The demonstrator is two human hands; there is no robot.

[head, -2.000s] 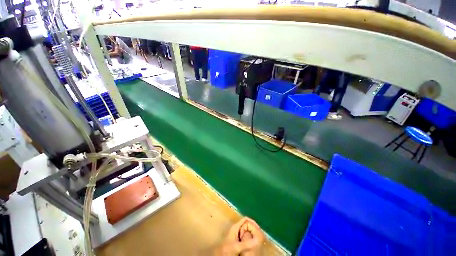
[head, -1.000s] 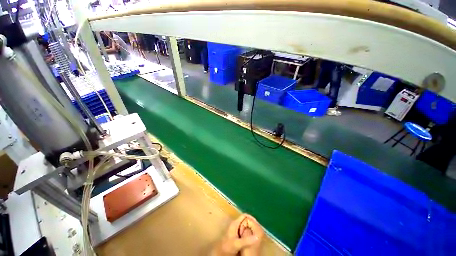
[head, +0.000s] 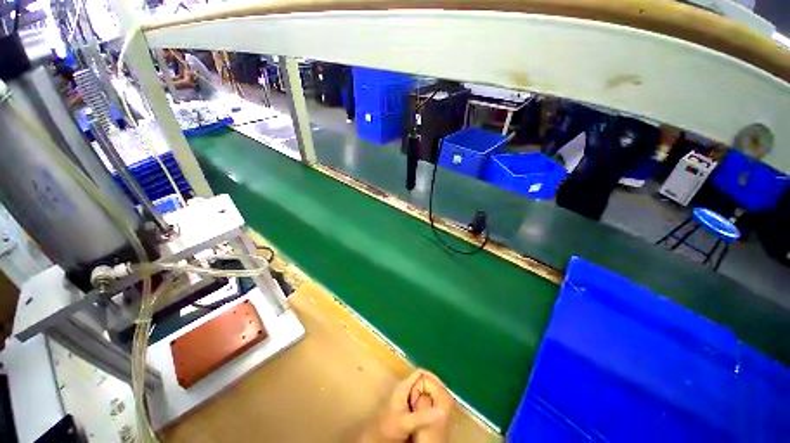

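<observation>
My left hand (head: 395, 419) and my right hand (head: 433, 414) are clasped together at the bottom edge, low over the tan bench top (head: 329, 359). The fingers are curled in against each other, and no object shows in them. The picture's edge cuts off the wrists. To the left, the pneumatic press (head: 65, 186) stands on its white-grey frame. A reddish-brown block (head: 218, 343) lies on its white base, apart from my hands.
Pale air hoses (head: 143, 333) hang before the press. The green conveyor belt (head: 364, 251) runs behind the bench. A blue plastic sheet (head: 632, 363) lies over its right part. A black cable (head: 433, 203) hangs at the far side. A white beam (head: 433, 52) crosses above. Blue bins (head: 524, 176) stand beyond.
The view has shifted slightly. My clasped hands stay nearly in the same place. A dark-clothed figure now shows beyond the belt, right of the blue bins, partly covering the machine there.
</observation>
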